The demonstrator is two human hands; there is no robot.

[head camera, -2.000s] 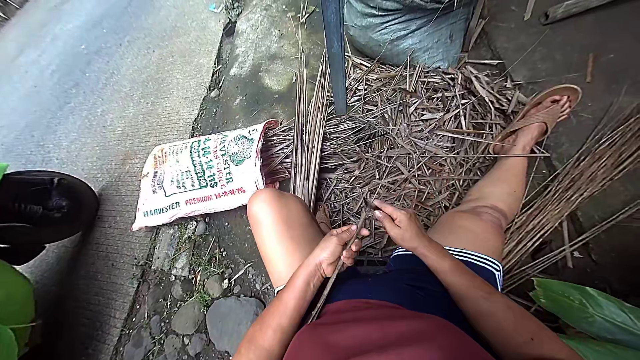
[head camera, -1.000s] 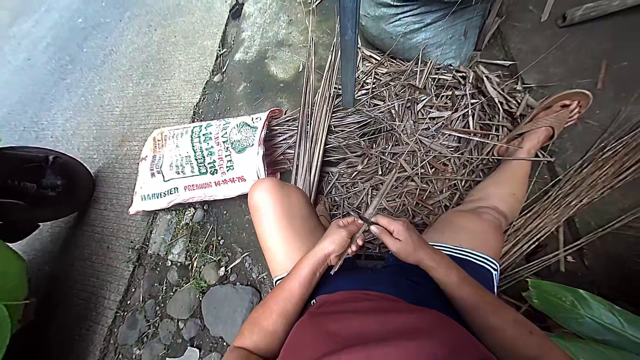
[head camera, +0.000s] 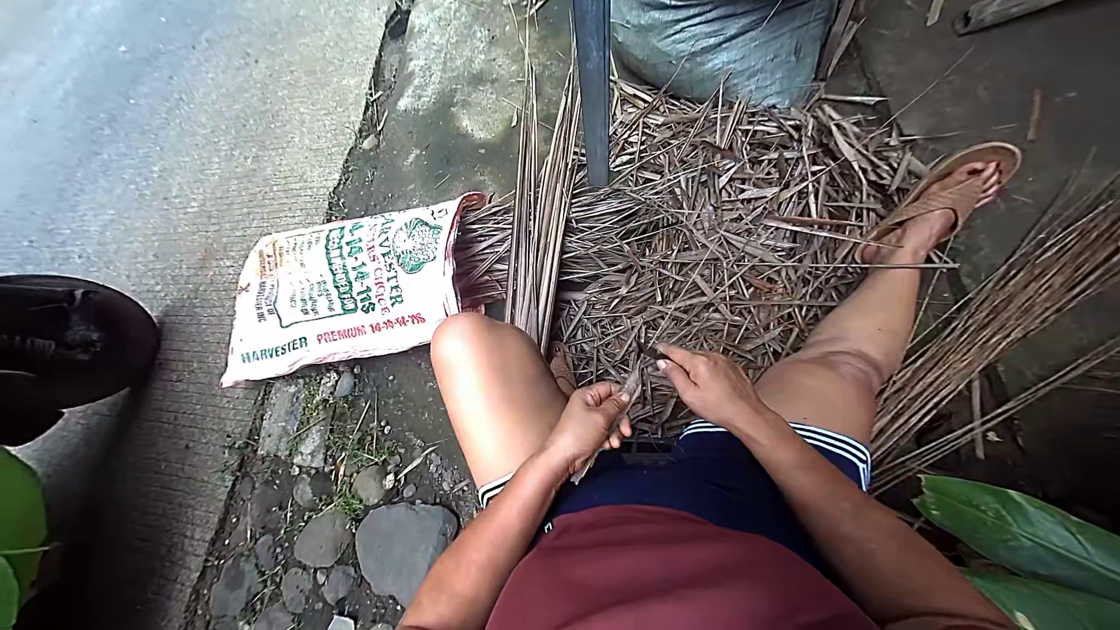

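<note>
My left hand (head camera: pixel 595 424) is closed on a dry leaf strip (head camera: pixel 632 385), whose upper end sticks out above the fingers and whose lower end hangs below the palm. Just to the right, my right hand (head camera: pixel 707 381) pinches a small dark tool (head camera: pixel 652 352), perhaps a knife; its edge is too small to make out. Both hands are above my lap. Beyond them a pile of dry leaf scraps (head camera: pixel 735 210) covers the ground between my legs. A bundle of long dry leaf strips (head camera: pixel 544 201) lies beside my bent left knee.
A printed white sack (head camera: pixel 350 289) lies at left, dry strips at its mouth. A dark post (head camera: pixel 592 96) and a stuffed grey-green sack (head camera: pixel 722 48) stand beyond. Long thin stalks (head camera: pixel 1006 324) lie right of my leg. Stones (head camera: pixel 405 547) line the road edge; green leaves (head camera: pixel 1024 525) reach in.
My hands have drawn apart from where they met a second ago. The dark tool has moved off the strip with my right hand, while the strip stays in my left.
</note>
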